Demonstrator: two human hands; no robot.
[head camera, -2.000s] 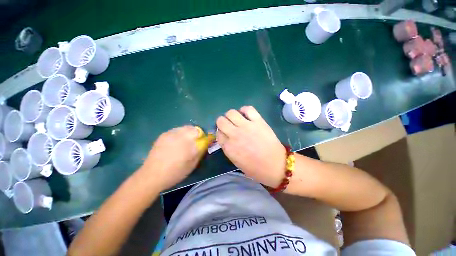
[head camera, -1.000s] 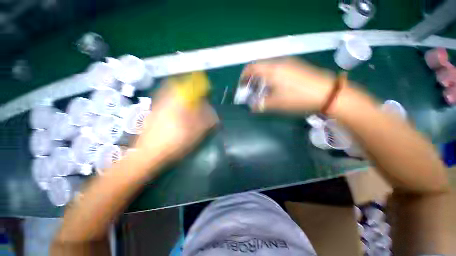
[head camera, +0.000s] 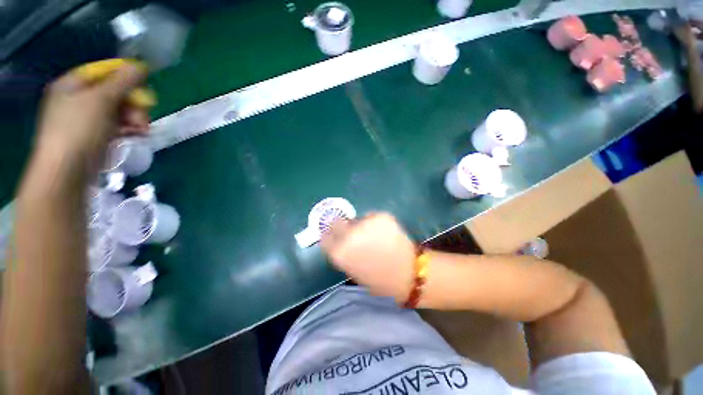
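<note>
My right hand (head camera: 374, 251) is low over the dark green bench with its fingertips on the rim of a white cup-shaped housing (head camera: 331, 212). Radial slots show inside it, and its square tab points left. My left hand (head camera: 96, 104), with yellow finger cots, is stretched out at the upper left, over the rail. A blurred, whitish round part (head camera: 162, 37) lies just beyond its fingers; blur hides whether they touch it.
White housings (head camera: 146, 220) crowd the bench at left, partly behind my left arm. Two housings (head camera: 462, 177) stand at right, another (head camera: 435, 60) by the white rail (head camera: 301, 77). Pink housings (head camera: 593, 52) lie far right. A housing with a silvery top (head camera: 334, 29) is on the belt. Open carton (head camera: 539, 204) below right.
My left hand has moved to the far upper left. My right hand has come back from near the rail, without the silvery part, to a white housing. The right-hand group has one housing fewer than before.
</note>
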